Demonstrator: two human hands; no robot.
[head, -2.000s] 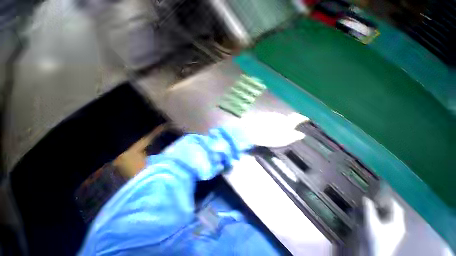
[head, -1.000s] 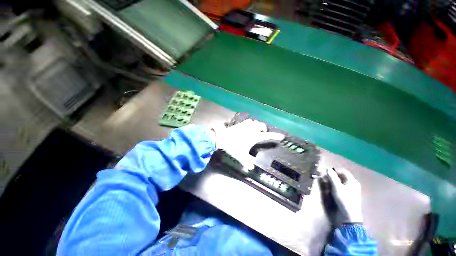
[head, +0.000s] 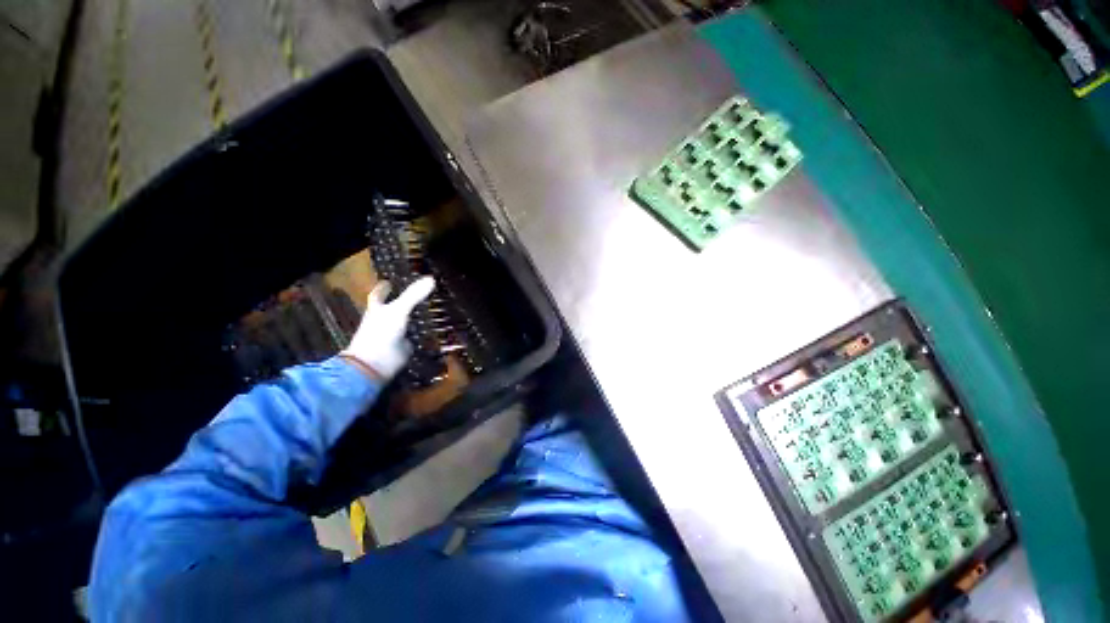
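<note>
My left hand (head: 387, 329), in a white glove, reaches into the black bin and grips the edge of a dark solder carrier (head: 420, 286) with bright spots. The carrier stands steeply tilted inside the bin. Another solder carrier (head: 779, 475) lies flat on the metal table at the right, holding two green PCB panels (head: 852, 426), (head: 913, 535) side by side. My right hand cannot be made out; a small dark shape at the loaded carrier's lower end is unclear.
The large black bin (head: 536, 347) stands left of the metal table (head: 584, 158), with brown cardboard and other carriers inside. A pale green plate (head: 718, 170) lies on the table's far part. The green conveyor belt (head: 974, 183) runs along the right.
My left hand has moved from the table into the bin with a dark carrier. The carrier left on the table now shows both panels. My right hand has left the picture. The view has turned left.
</note>
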